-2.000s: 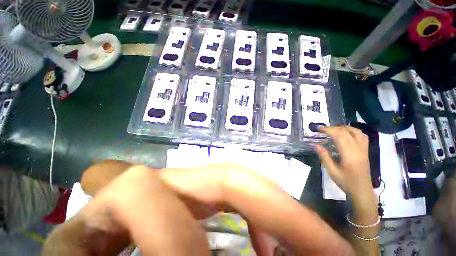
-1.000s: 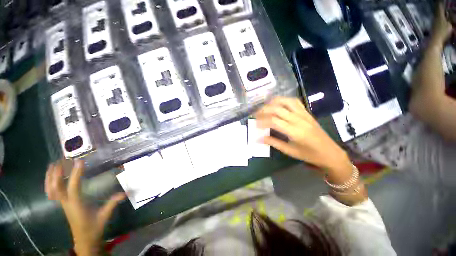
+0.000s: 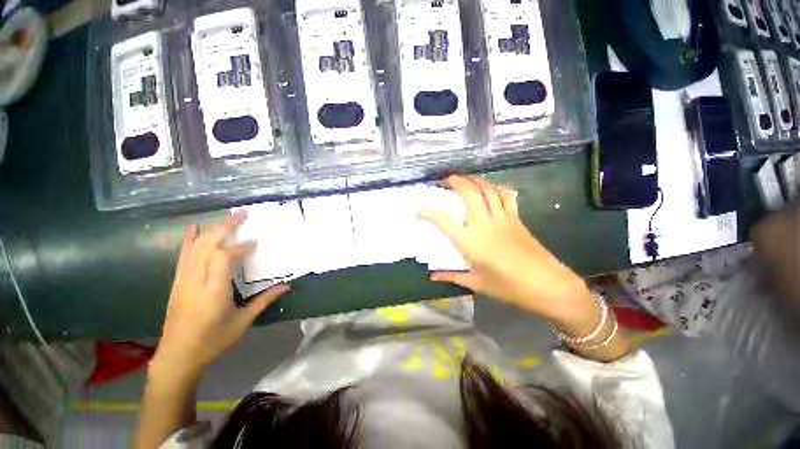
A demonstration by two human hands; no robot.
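Observation:
Several thin white rectangles, likely batteries [image 3: 351,230], lie side by side in a row on the green bench along the front of the clear tray [image 3: 195,192]. My left hand [image 3: 207,294] grips the left end of the row, fingers at its far side and thumb at its near side. My right hand [image 3: 502,245] grips the right end the same way, partly covering it. The tray holds white-backed phones [image 3: 338,74] face down, their battery bays showing; its far row is mostly cut off by the top edge.
Black smartphones [image 3: 625,140] lie at right, one on white paper [image 3: 671,219], with a small dark strap [image 3: 651,244]. A round dark dish [image 3: 645,53] stands behind. More trayed phones [image 3: 753,92] and part of another person [image 3: 779,245] are at the far right. A fan base [image 3: 19,53] is at upper left.
The crossed arms have parted, and my hands now hold both ends of the white row. My right hand has left the tray's near right corner. The view has shifted down towards the row.

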